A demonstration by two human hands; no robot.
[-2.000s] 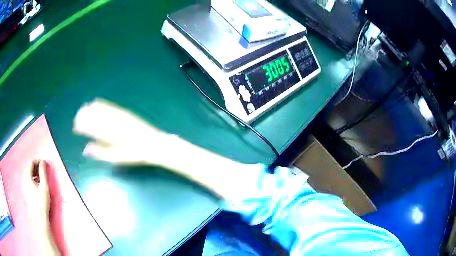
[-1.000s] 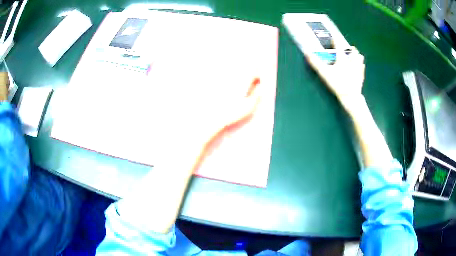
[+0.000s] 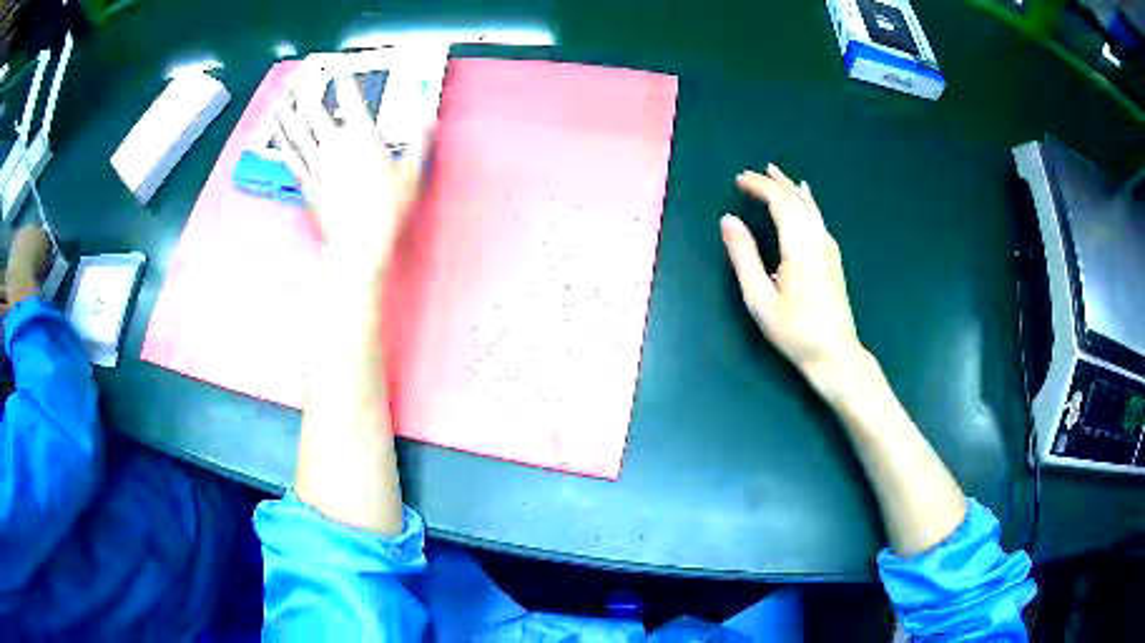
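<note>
A retail box (image 3: 402, 91), white with a dark picture and a blue end, lies at the back left of the pink-red mat (image 3: 540, 276). My left hand (image 3: 349, 170) is over this box with fingers spread, slightly blurred; whether it grips the box cannot be told. My right hand (image 3: 794, 270) is open and empty above the green tabletop, right of the mat. A second retail box (image 3: 889, 48), with a blue lower end, lies beyond my right hand near the top edge.
The weighing scale (image 3: 1095, 289) stands at the right edge, its cord beside it. A plain white box (image 3: 171, 133) lies left of the mat, and an open white tray (image 3: 103, 307) nearer. A neighbouring person's hand (image 3: 28, 261) and blue sleeve show at far left.
My left hand has moved from the mat's right part to the box at its back left. My right hand has let go of the other box, which now lies farther back, and has drawn nearer.
</note>
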